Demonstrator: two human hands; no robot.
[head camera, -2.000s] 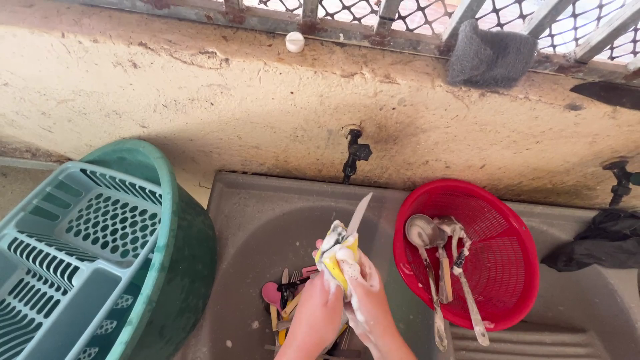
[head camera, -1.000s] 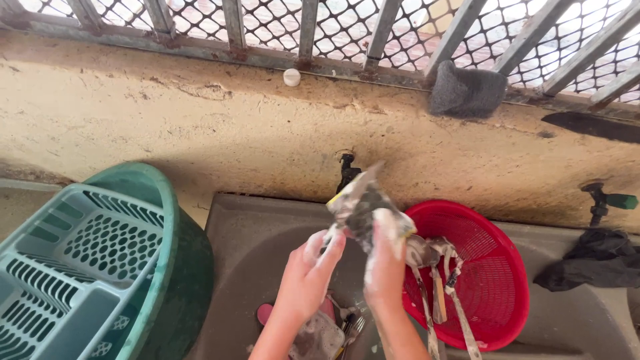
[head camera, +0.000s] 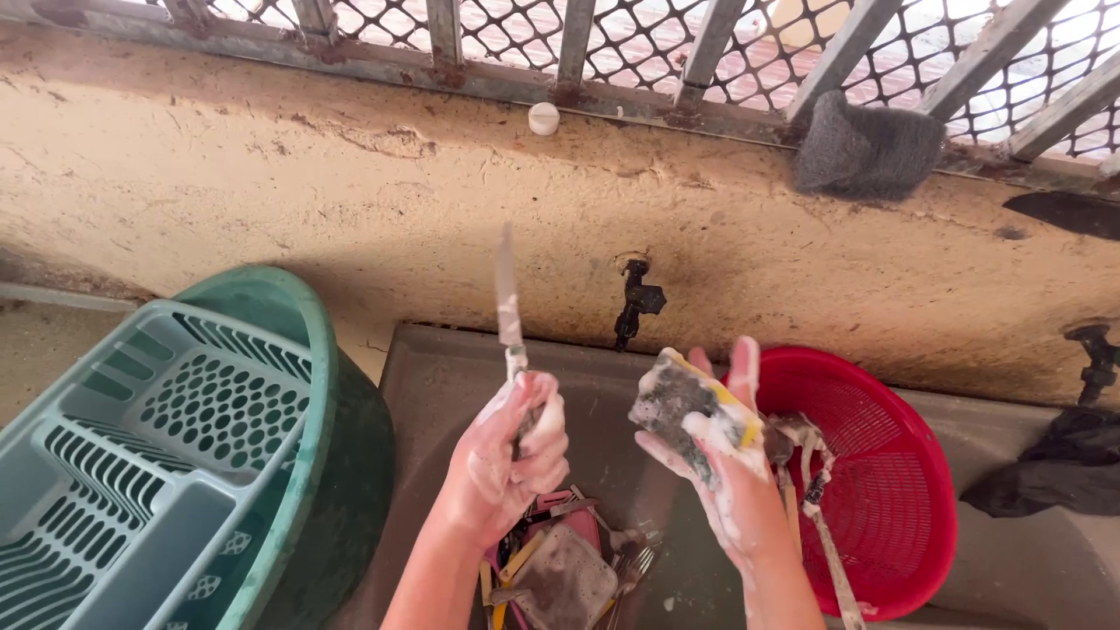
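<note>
My left hand (head camera: 516, 446), covered in suds, grips the handle of a table knife (head camera: 507, 297) whose blade points up. To its right, my right hand (head camera: 726, 464) holds a soapy scouring sponge (head camera: 687, 407), dark on one face with a yellow edge. Knife and sponge are apart. Below the hands, forks (head camera: 643, 560), other cutlery and a small squarish, soapy item (head camera: 564, 577) lie in the sink basin (head camera: 612, 429). Soapy utensils (head camera: 827, 542) rest in a red plastic colander (head camera: 884, 490) at the right, partly behind my right hand.
A green tub (head camera: 350, 490) with a grey-green dish rack (head camera: 166, 490) stands at the left. Black taps (head camera: 632, 302) project from the wall. Steel wool (head camera: 866, 149) and a white cap (head camera: 543, 118) sit on the ledge below the grille. A black cloth (head camera: 1050, 464) lies at the right.
The sponge and knife, close together in my hands before, are now apart. My left hand holds the knife upright at the left, with the sponge in my right hand.
</note>
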